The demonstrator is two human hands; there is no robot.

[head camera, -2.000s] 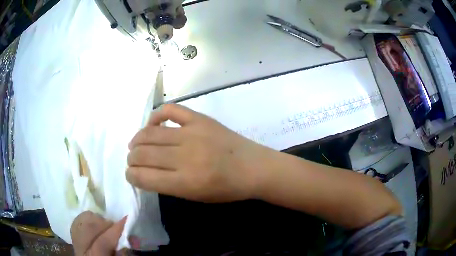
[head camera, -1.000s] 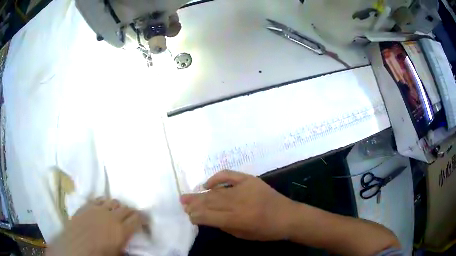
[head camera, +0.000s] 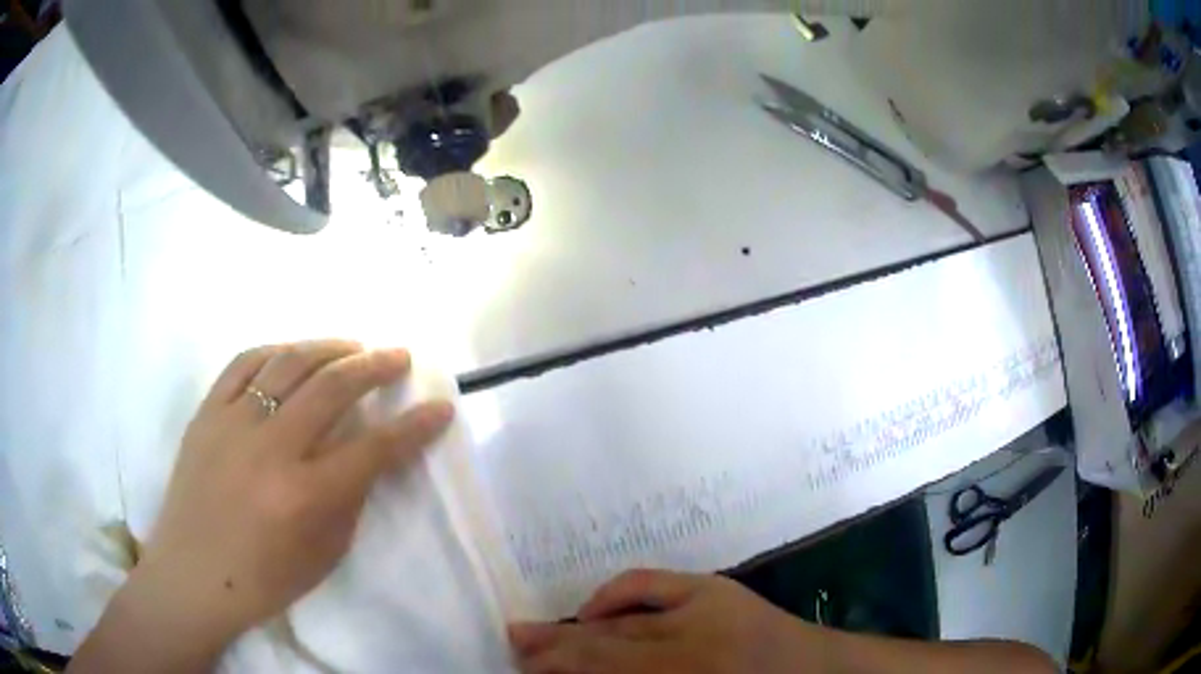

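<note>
The white fabric (head camera: 395, 566) lies over the left of the table, its right edge running from near the presser foot down to the bottom. My left hand (head camera: 296, 461), with a ring, lies on the fabric, thumb and fingertips together at its edge just below the machine bed. My right hand (head camera: 659, 625) is at the bottom, fingertips pinching the fabric's edge; its lower part is cut off. The machine head (head camera: 448, 145) is above, with the cream knob (head camera: 454, 200). The needle area is washed out by bright light.
Thread snips (head camera: 850, 142) lie on the machine bed. A round metal disc (head camera: 508, 203) is beside the knob. A printed ruler strip (head camera: 909, 428) runs along the table front. Scissors (head camera: 994, 507) lie on a lower shelf. A phone (head camera: 1120, 296) stands in an open box at right.
My left hand has moved up the fabric edge, toward the machine. My right hand has moved lower along the edge. The fabric edge has come away from the foot. The view has shifted, with the head looming larger.
</note>
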